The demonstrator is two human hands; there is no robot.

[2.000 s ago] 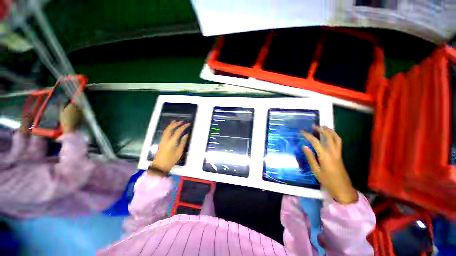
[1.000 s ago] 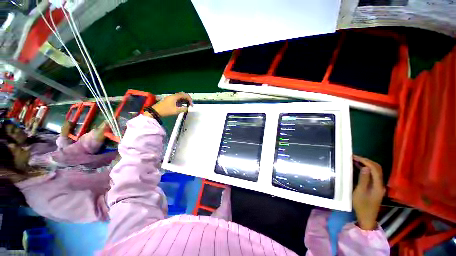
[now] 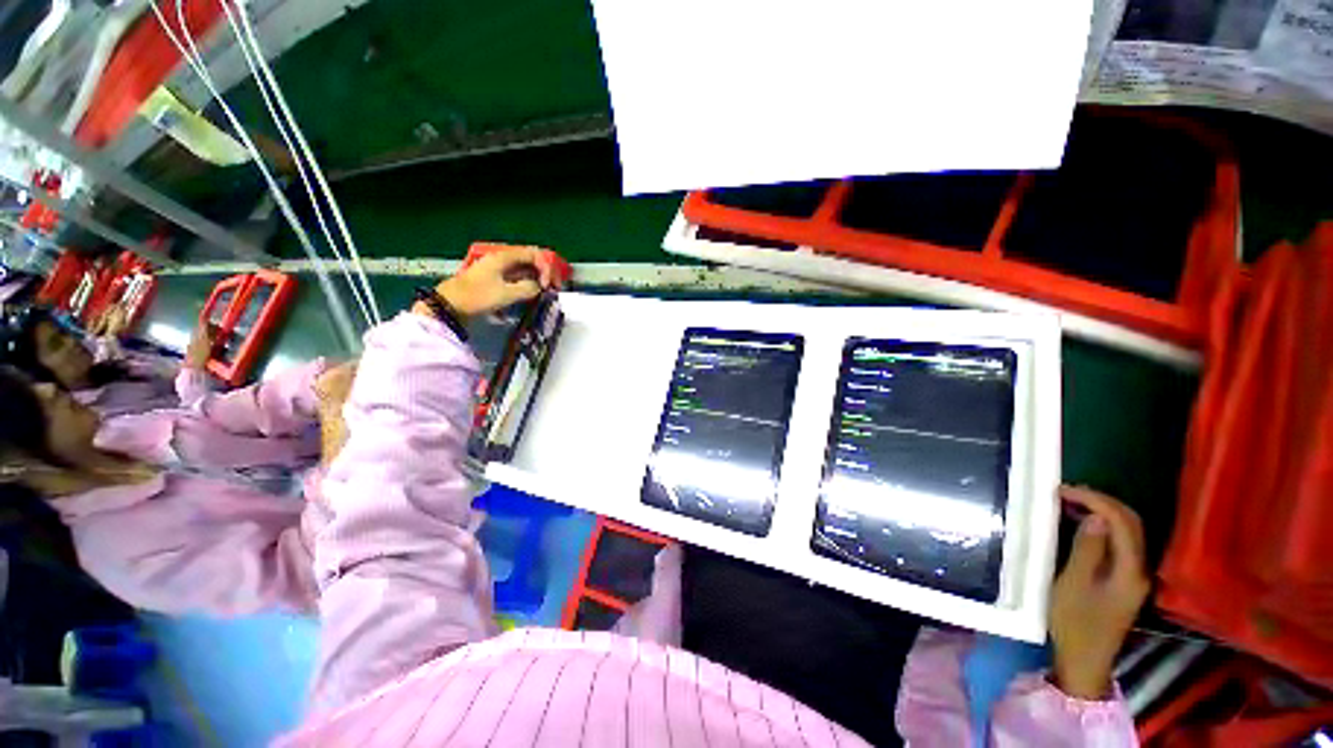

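Observation:
A white three-slot foam tray point(image 3: 585, 417) lies in front of me, tilted down to the right. Its left slot is bare. A tablet with a dark text menu point(image 3: 722, 428) sits in the middle slot, and another tablet with a similar menu point(image 3: 917, 465) sits in the right slot. My left hand point(image 3: 504, 282) grips the top of a tablet point(image 3: 523, 377) standing nearly edge-on at the tray's left end, beside a red tray point(image 3: 480, 257) mostly hidden behind it. My right hand point(image 3: 1099, 585) is beside the tray's right end, fingers curled; whether it touches the tray is unclear.
A red three-slot tray of dark tablets point(image 3: 1196, 263) lies behind on a white tray. A tall stack of red trays point(image 3: 1269, 453) stands at right. White paper point(image 3: 848, 88) hangs above. People in pink smocks point(image 3: 190, 512) sit at left, near another red tray point(image 3: 252, 325).
The left tablet has left its slot, now bare, and is held edge-on by my left hand. My right hand has moved off the right tablet to the tray's right end. A red tray shows behind my left hand.

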